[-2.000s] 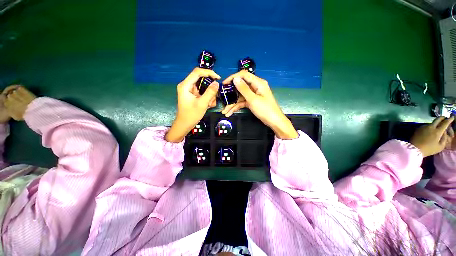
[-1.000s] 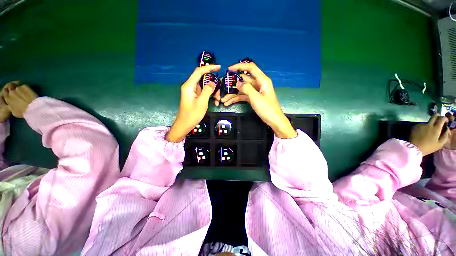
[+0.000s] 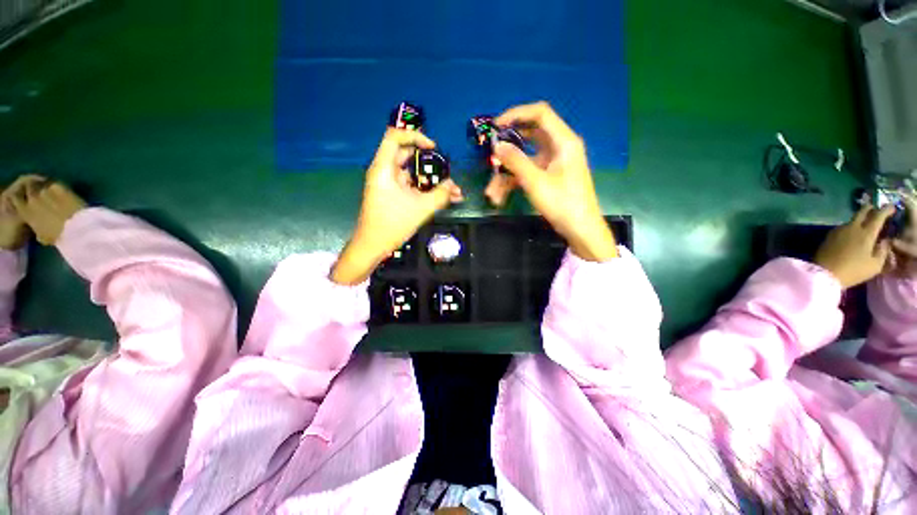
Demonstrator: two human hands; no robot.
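My left hand (image 3: 394,200) holds a round black watch body (image 3: 430,169) between thumb and fingers, its lit face up. My right hand (image 3: 553,173) holds another dark watch body (image 3: 506,143), partly hidden by the fingers. A third watch body (image 3: 407,117) lies on the near part of the blue mat, beyond my left hand. A fourth watch body (image 3: 483,129) lies just beside my right fingers. The black compartment tray (image 3: 503,300) lies nearer me, with watch bodies in its left pockets; my wrists and sleeves cover parts of it.
The blue mat (image 3: 452,60) lies on the green bench top (image 3: 231,191). At right are a thin black cable with white ends (image 3: 789,169), a grey vented box (image 3: 895,91), and a neighbour's hands (image 3: 855,246) by another dark tray. Another neighbour's hands (image 3: 42,206) rest at left.
My hands have moved apart. My right hand has moved right and away from me with its watch body. The watch body in my left hand now shows its face more fully.
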